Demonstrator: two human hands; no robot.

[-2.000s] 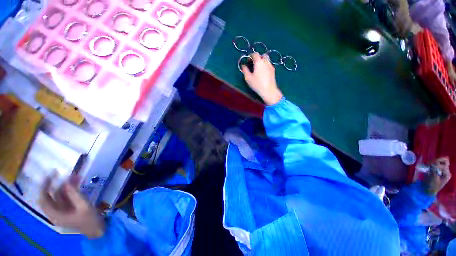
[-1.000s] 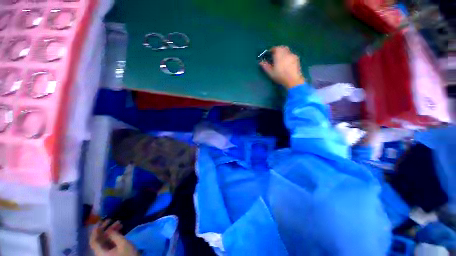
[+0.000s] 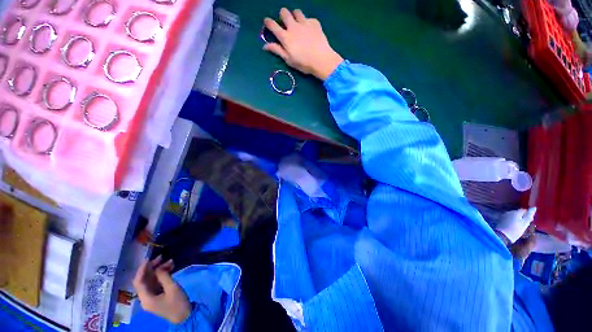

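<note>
My right hand [image 3: 302,44] is over the green bench, its fingers spread. Thumb and index finger are at opposite edges of a silver ring [image 3: 263,34]; whether they grip it is unclear. Another ring [image 3: 282,82] lies loose just below the hand. Two more rings [image 3: 407,97] lie right of my forearm, one partly hidden by the sleeve. My left hand [image 3: 161,292] is low at the left, with loosely curled fingers and nothing visible in it. A pink tray [image 3: 144,97] at upper left holds rings in its pockets; a lower corner pocket [image 3: 81,152] shows no ring.
Left, below the tray, are a yellow-tan plate [image 3: 23,249], a white block [image 3: 60,264] and a white housing [image 3: 107,259]. A translucent sheet [image 3: 217,52] lies on the bench edge. Right are a plastic bottle [image 3: 487,170], red crates [image 3: 561,172] and another person's white-gloved hand [image 3: 516,224].
The view has turned. My right hand has moved from the bench's right part to the rings near the tray. Two rings now lie right of my forearm. My left hand stays low.
</note>
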